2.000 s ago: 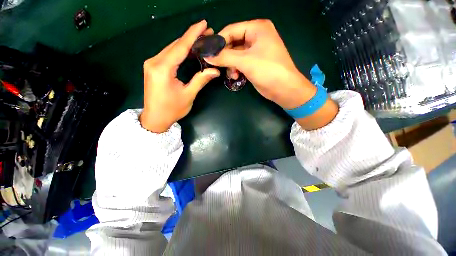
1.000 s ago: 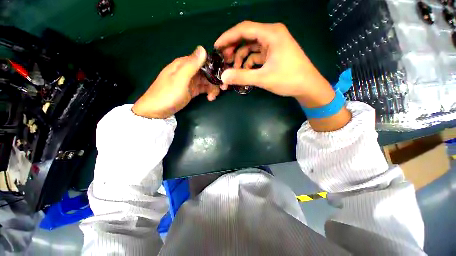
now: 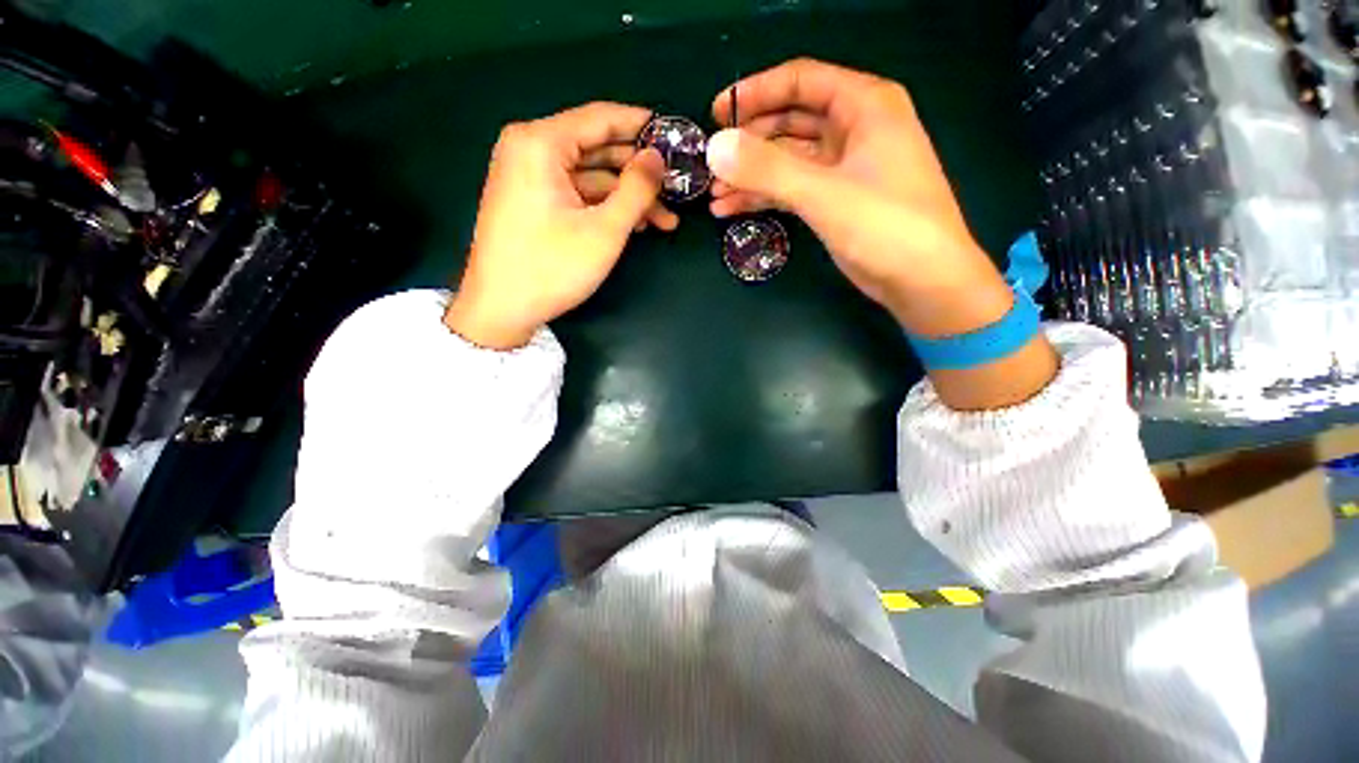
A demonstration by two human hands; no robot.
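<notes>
My left hand (image 3: 559,216) holds a round electronic unit (image 3: 680,158) between thumb and fingers, its shiny silver-and-dark inner side facing me. My right hand (image 3: 857,187) is at the unit's right edge and pinches a thin dark piece, seen edge-on, between thumb and fingertips. Whether that piece is apart from the unit is hard to tell. A second round unit (image 3: 756,248) lies on the dark green mat (image 3: 671,373) just below my right fingers, inner side up.
A black test fixture (image 3: 164,328) with a red-gripped lever stands at the left. A tall stack of clear trays (image 3: 1148,209) with dark units on top stands at the right. An open carton (image 3: 1267,514) and a blue bin (image 3: 194,593) are below the bench.
The held unit has turned from its dark plain face to its inner side. My right hand has drawn slightly right with a thin dark piece. The unit on the mat is now uncovered.
</notes>
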